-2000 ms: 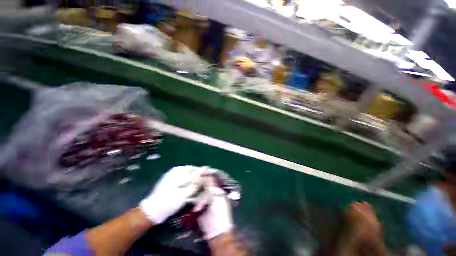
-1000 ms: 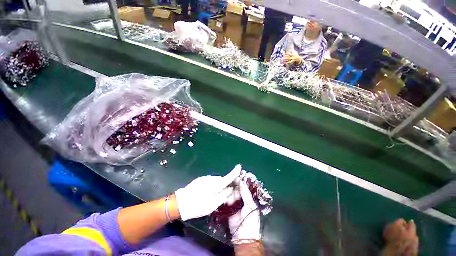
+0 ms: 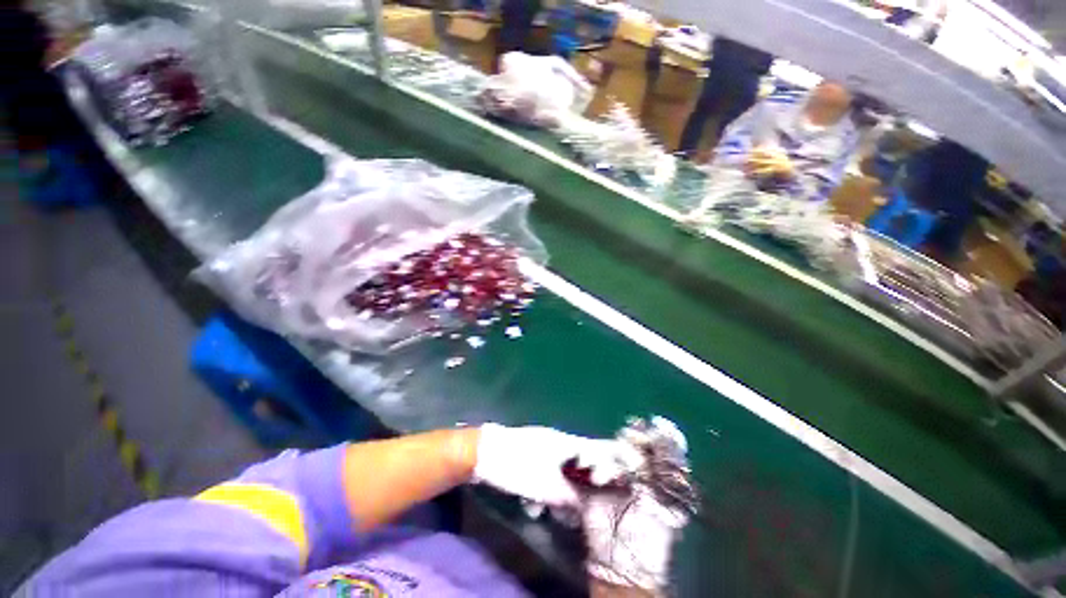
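Observation:
A bunch of dark red and black wire leads with whitish connector ends (image 3: 660,456) is held between my gloved hands above the green bench. My left hand (image 3: 538,461), in a white knit glove, has its fingers against the bunch; dark red strands show by its fingers. My right hand (image 3: 629,540), in a white glove, is closed around the bunch, with dark strands lying across it. A crumpled clear plastic bag (image 3: 292,263) lies open up the bench, with a heap of red leads with white connectors (image 3: 450,280) spilling out.
Another bag of red and white leads (image 3: 158,99) lies further up the bench (image 3: 257,175). A pale metal strip (image 3: 725,380) borders the green conveyor. Pale wire heaps (image 3: 631,152) line the far side, where a person (image 3: 807,134) sits. A blue stool (image 3: 251,374) stands below the bench.
The view has swung, so the bags sit further right than a second ago. My left hand has shifted down against the bunch. The neighbour's bare hand at the lower right is out of view.

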